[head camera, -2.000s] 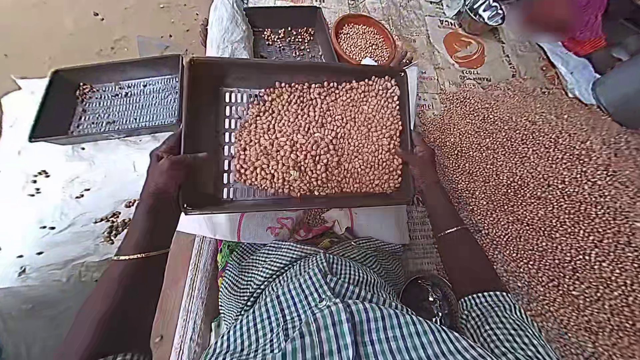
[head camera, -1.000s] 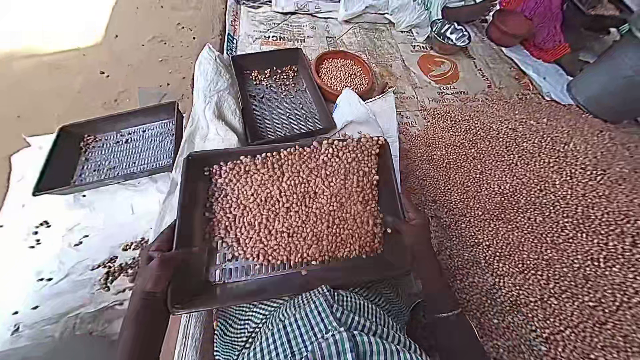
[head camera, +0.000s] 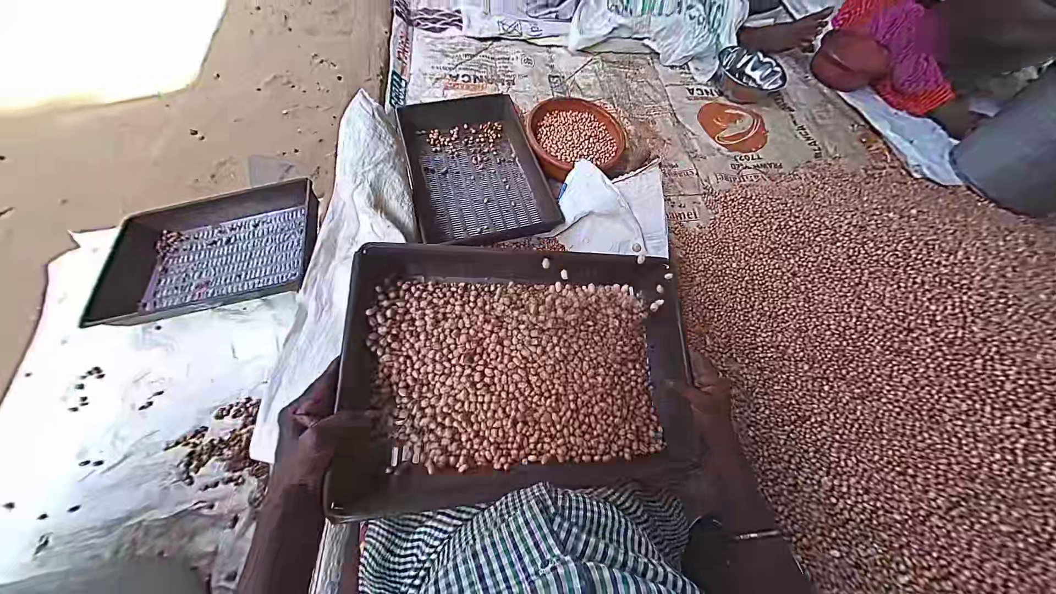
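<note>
A dark rectangular sieve tray (head camera: 511, 487) with a slotted bottom lies between my hands, over the checked cloth on my lap. Pinkish-tan nuts or beans (head camera: 511, 379) cover most of its bottom, and several are in the air near its far right corner. My left hand (head camera: 318, 429) grips the tray's left side, thumb over the rim. At the right side, my right hand (head camera: 705, 400) holds the rim. The fingers under the tray are hidden.
Two more slotted trays (head camera: 478, 173), (head camera: 206, 247) hold a few pieces. A brown bowl (head camera: 615, 124) contains more nuts or beans. A large heap (head camera: 891, 355) spreads at right. White sacking (head camera: 363, 181) lies at left. Another person (head camera: 899, 58) sits at upper right beside a grey container (head camera: 1011, 136).
The contents have shifted within the tray, and several pieces have left its surface at the far right. Both hands have kept their hold. The view has moved.
</note>
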